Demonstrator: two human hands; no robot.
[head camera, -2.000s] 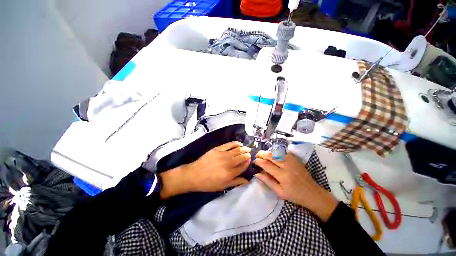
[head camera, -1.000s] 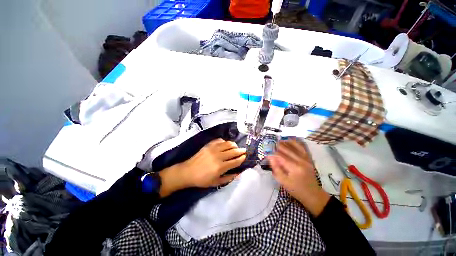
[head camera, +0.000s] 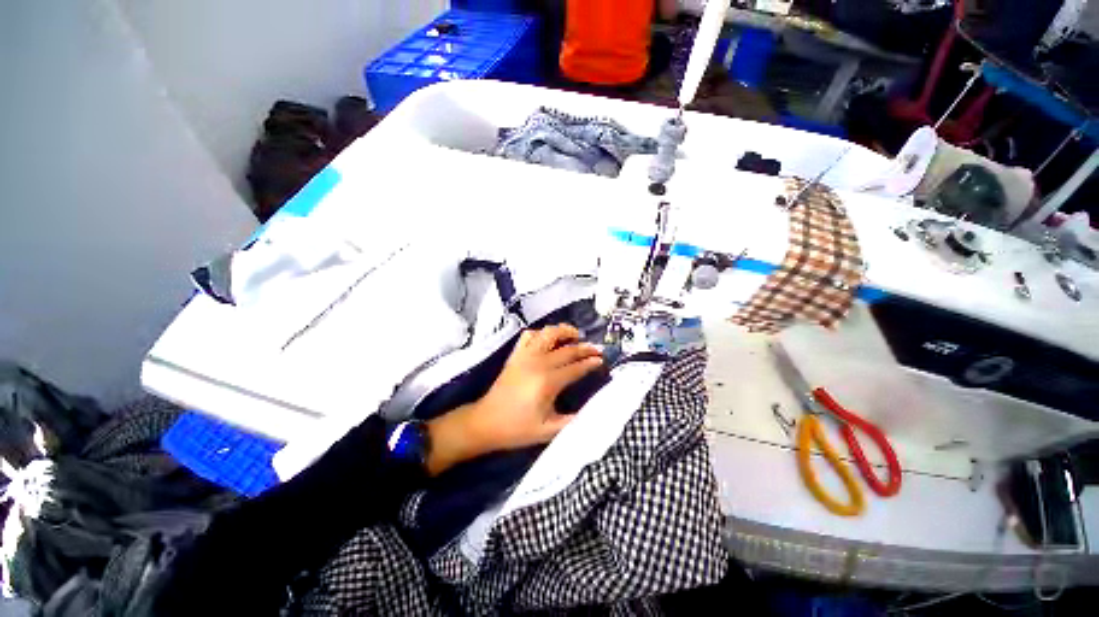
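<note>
My left hand (head camera: 530, 388) lies flat on the dark lining (head camera: 476, 380), its fingertips just left of the presser foot (head camera: 627, 331). The checked garment (head camera: 627, 506) hangs from the needle area over the table's front edge towards my lap. A white inner layer (head camera: 579, 446) lies between the lining and the check, partly folded under the check. More white layer (head camera: 362, 295) spreads over the machine bed at left. My right hand is not in view. Whether the needle is down in the cloth cannot be told.
Scissors (head camera: 832, 452) with yellow and red handles lie right of the garment. A plaid scrap (head camera: 814, 259) hangs over the machine head. A grey-blue bundle (head camera: 566, 141) sits behind the machine. Blue crates (head camera: 452, 60) stand at the back, dark fabric heaps (head camera: 84, 506) at left.
My right hand has left the presser foot and gone out of view. The checked fabric now folds up beside the foot, covering part of the white layer. My left hand stays on the lining.
</note>
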